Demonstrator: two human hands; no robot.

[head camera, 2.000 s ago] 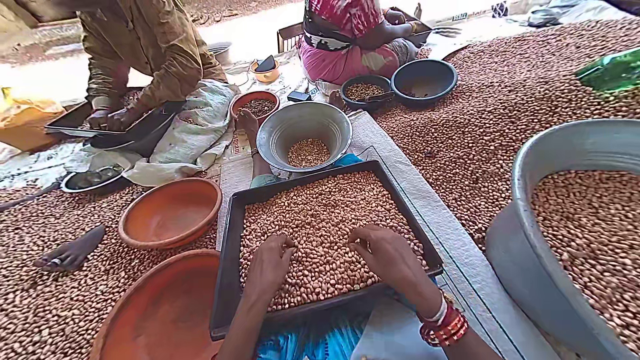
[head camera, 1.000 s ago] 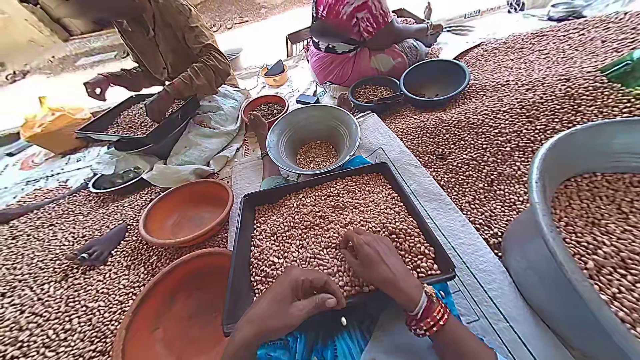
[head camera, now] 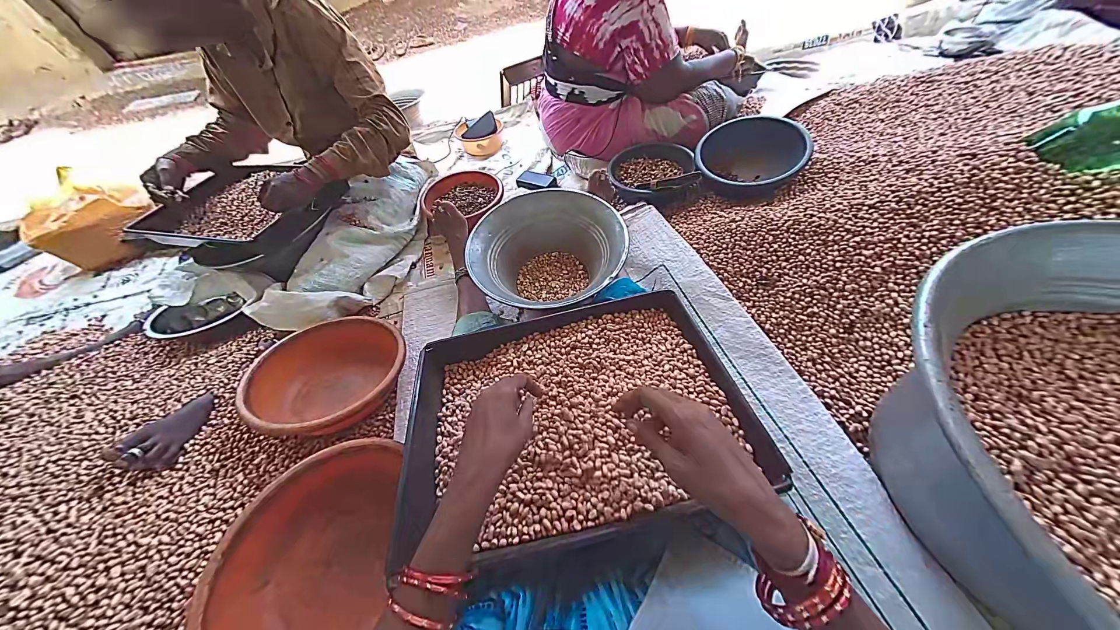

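Observation:
A black rectangular tray (head camera: 411, 490) full of light brown nuts or seeds (head camera: 577, 420) lies across my lap. My left hand (head camera: 503, 420) is over the left half of the nuts, its fingers bent and close to them. Over the right half is my right hand (head camera: 669, 429), thumb and fingers curled just above the nuts or touching them. Whether either hand pinches a nut is too small to tell. Just beyond the tray's far edge stands a metal basin (head camera: 547, 206) with some nuts at its bottom.
Two orange bowls (head camera: 319, 376) stand left of the tray, a large metal tub (head camera: 932, 350) of nuts at right. Nuts (head camera: 814, 262) cover much of the ground. One person (head camera: 297, 96) works at another tray; another person (head camera: 612, 79) sits behind dark basins (head camera: 754, 153).
My left hand has moved from the tray's near edge back over the nuts. My right hand has shifted to the right, so the hands are farther apart. The person at left still works over the other tray.

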